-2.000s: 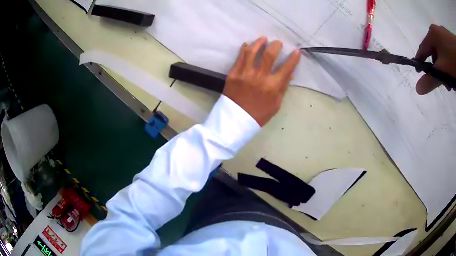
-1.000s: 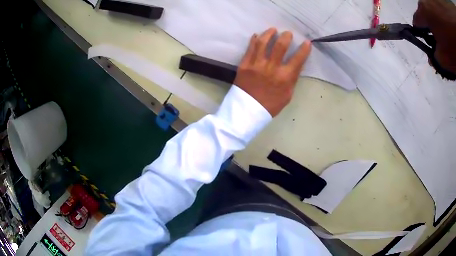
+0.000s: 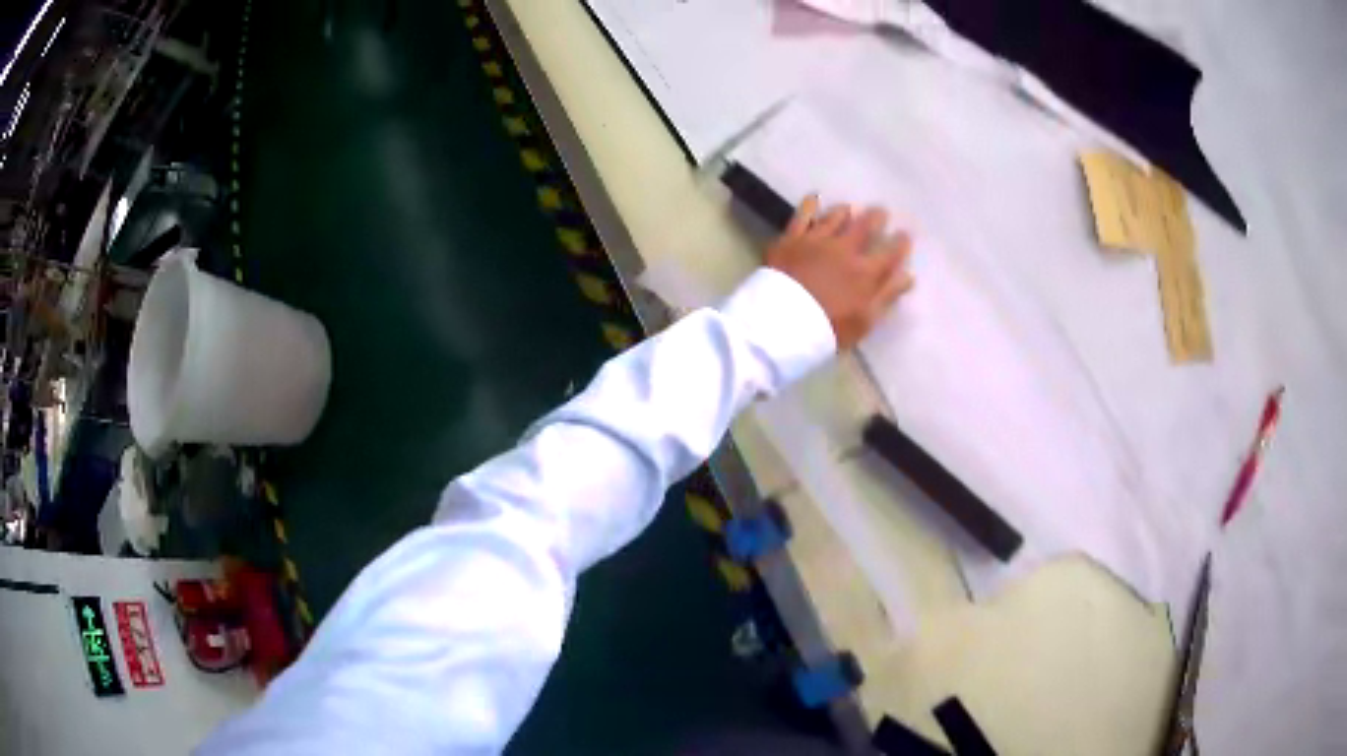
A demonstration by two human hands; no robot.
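Note:
My left hand (image 3: 845,269) is palm down over the white paper marker (image 3: 1005,347), slightly blurred. It covers the lower end of a dark bar weight (image 3: 758,192); whether its fingers grip the bar is hidden. A second dark weight (image 3: 943,488) lies near the paper's lower edge, apart from my hand. The shears (image 3: 1194,643) show at the bottom right, blades pointing up, their handles cut off by the frame edge. My right hand is not in view. A red-pink pen (image 3: 1253,458) and tan printed slips (image 3: 1157,244) lie on the paper.
Dark cloth (image 3: 1101,81) lies at the top right. A white paper strip (image 3: 835,510) and black fabric strips (image 3: 963,727) lie on the cream table (image 3: 1086,628). Blue clamps (image 3: 758,533) sit on its metal edge. A white bin (image 3: 229,359) stands left on the green floor.
The view has turned left along the table. My left hand has moved from beside the nearer weight up to the farther one. My right hand, earlier at the shears' handles, has left the view.

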